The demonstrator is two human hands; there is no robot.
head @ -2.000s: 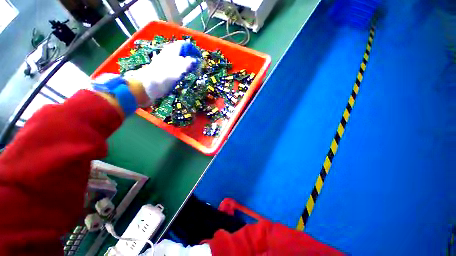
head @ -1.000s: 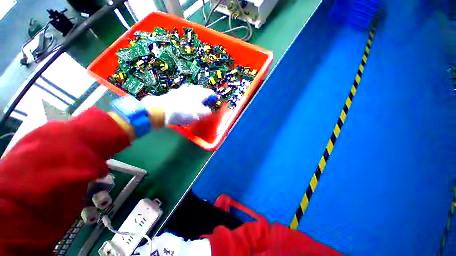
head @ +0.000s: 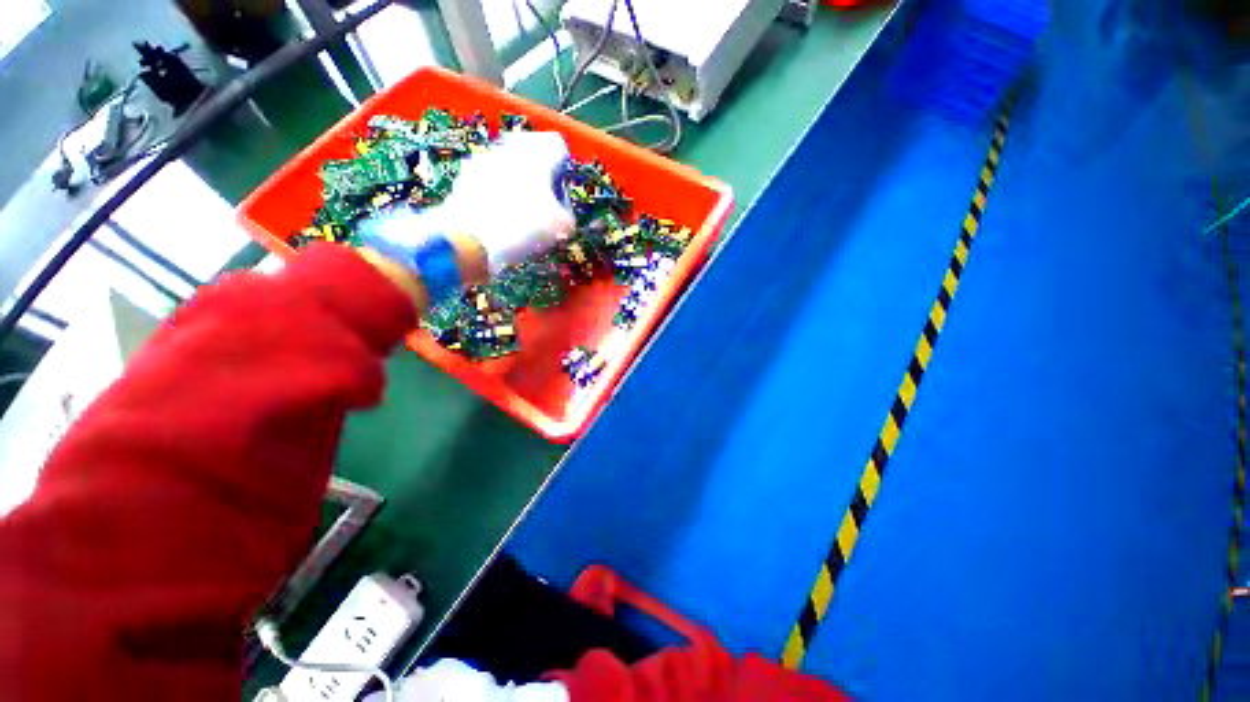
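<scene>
A red-orange bin [head: 555,409] full of green circuit boards [head: 487,318] with yellow and black parts stands on the green bench. My left hand [head: 510,199], in a white glove with a blue band at the wrist, is over the boards inside the bin. Its fingers are blurred, and I cannot tell if it holds a board. My right hand [head: 473,682], in a white glove, is at the bottom edge beside a white power strip [head: 359,638]. It is mostly cut off, so its fingers and any held thing are hidden.
A pale instrument box [head: 685,52] with cables stands behind the bin. A black cable [head: 178,151] crosses the upper left. The bench edge [head: 644,343] runs diagonally past the bin. Beyond it is a blue floor with yellow-black tape [head: 898,398]. A red frame part [head: 638,603] is below the edge.
My left hand moved from the boards toward the bin's near side, then back up over the boards. My right hand stays by the power strip, now lower in view.
</scene>
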